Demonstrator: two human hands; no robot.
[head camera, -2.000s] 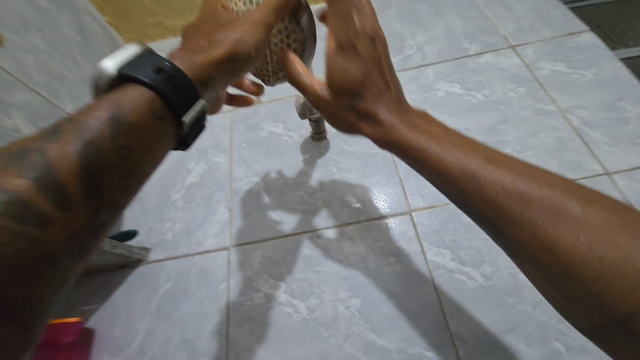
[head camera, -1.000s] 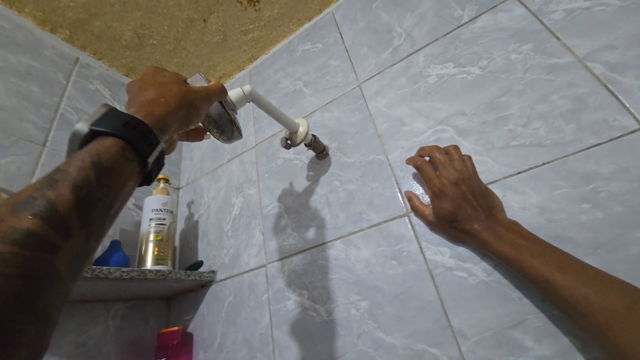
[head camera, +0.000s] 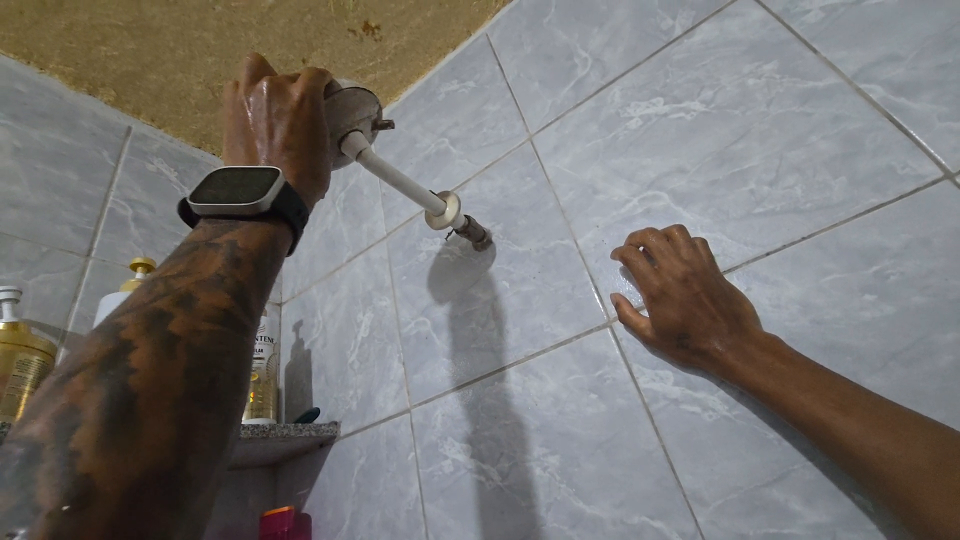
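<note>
My left hand (head camera: 277, 124), with a smartwatch (head camera: 236, 187) on its wrist, grips the far side of a round shower head (head camera: 356, 112); its fingertips are hidden. From the head a white shower arm (head camera: 401, 182) slopes down to a round white flange (head camera: 443, 210). Behind the flange a worn metal fitting (head camera: 474, 232) enters the tiled wall. To the right and lower, my right hand (head camera: 679, 300) rests against the tiles with its fingers apart and bent, holding nothing.
A granite corner shelf (head camera: 289, 433) at the lower left bears a pump bottle (head camera: 262, 375) and a small dark item (head camera: 307, 416). Another gold pump bottle (head camera: 26, 367) stands at the left edge. Below is a pink container (head camera: 285, 523). The rough yellowish ceiling (head camera: 187, 52) meets the tiles above.
My right hand has left the area beside the shower head and is on the wall. My left hand has stayed at the head, its wrist turned. The view has tilted up.
</note>
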